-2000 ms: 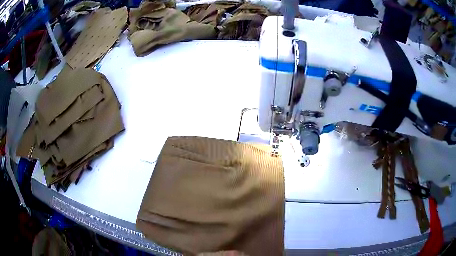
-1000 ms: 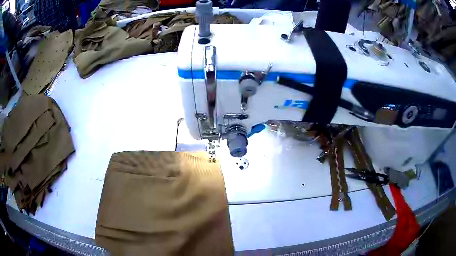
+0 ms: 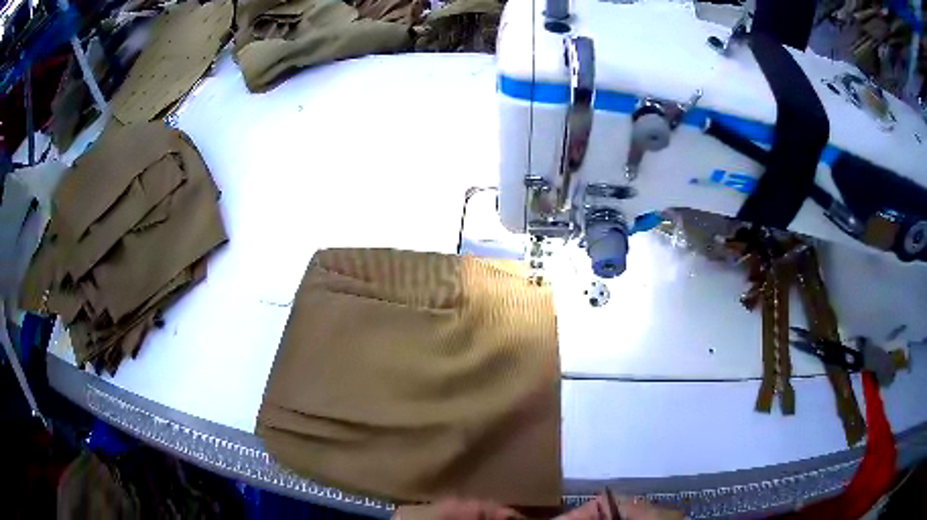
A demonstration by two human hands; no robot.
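Observation:
A tan-brown garment panel (image 3: pixel 417 376) with folds lies on the white table, its top right corner at the lit presser foot and needle (image 3: pixel 537 266) of the white sewing machine head (image 3: pixel 651 112). My left hand (image 3: pixel 454 511) shows only as a sliver at the bottom edge, by the panel's lower edge. My right hand (image 3: pixel 625 510) is also cut off there, just right of the panel's lower corner, with a thin dark thing at its fingers that I cannot identify. What the hands hold is hidden.
A stack of cut panels (image 3: pixel 142 223) lies at left, a dotted panel (image 3: pixel 178 61) behind it. Crumpled brown pieces (image 3: pixel 325 41) lie at the far edge. At right are loose zips (image 3: pixel 776 345), thread snips (image 3: pixel 833 350) and a red cloth strip (image 3: pixel 876 457).
The camera view has swung left, then back right. Both hands now show at the bottom edge. The panel stays by the presser foot.

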